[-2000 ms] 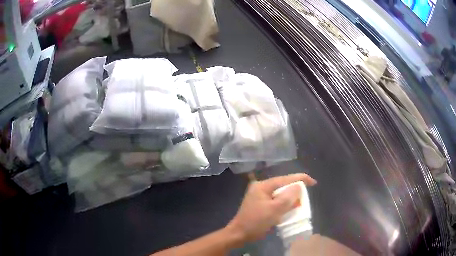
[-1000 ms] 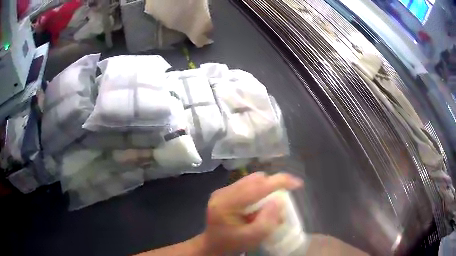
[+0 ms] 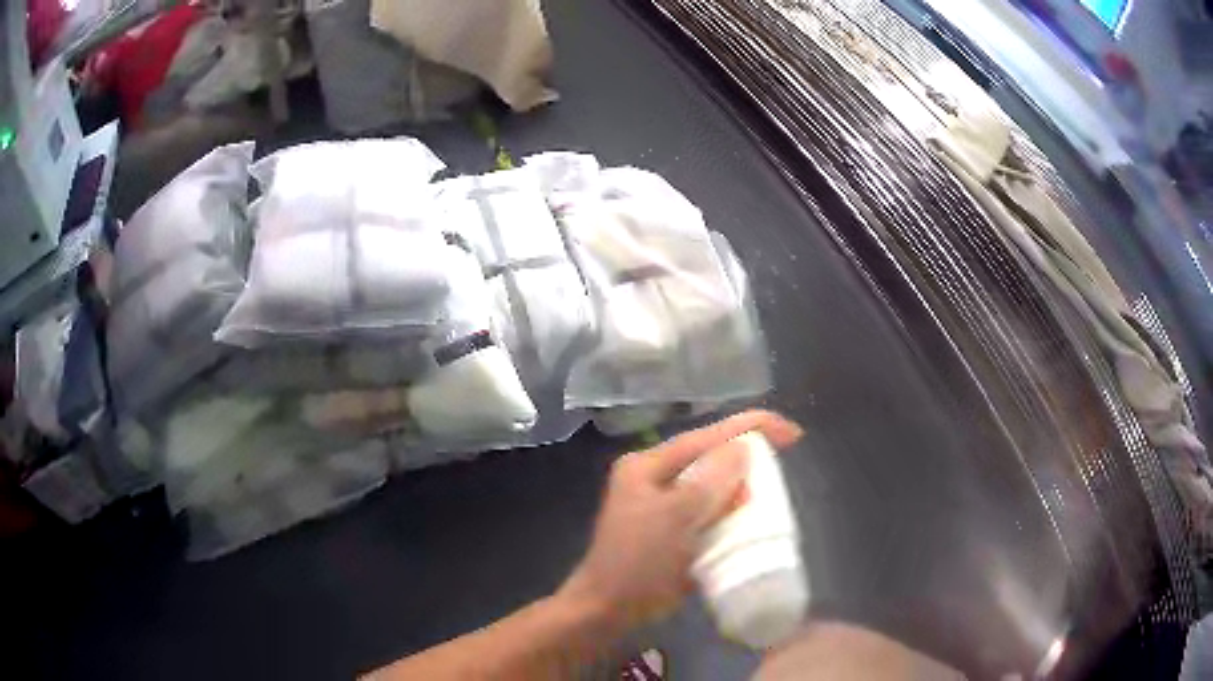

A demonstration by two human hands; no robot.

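Observation:
A white plastic bottle (image 3: 761,545) is tilted, with its rounded end low and to the right. My left hand (image 3: 652,512) comes in from the lower left and is closed around the bottle's upper part, with the fingers over it. Bare skin of my right hand or forearm (image 3: 858,655) shows at the bottom edge, just below the bottle. Its fingers cannot be made out, and whether it touches the bottle cannot be told.
Clear-bagged white goods (image 3: 353,246) lie in a pile on the dark floor (image 3: 466,572) ahead and left. A long slatted metal rack (image 3: 918,253) curves along the right, with beige garments (image 3: 1104,319) behind it. A white machine (image 3: 51,160) stands far left. Beige cloth (image 3: 479,40) hangs at the top.
My left hand moved left, then slightly up and right, with the bottle still in it. More of the bottle shows now. The bagged goods have shifted slightly left in view.

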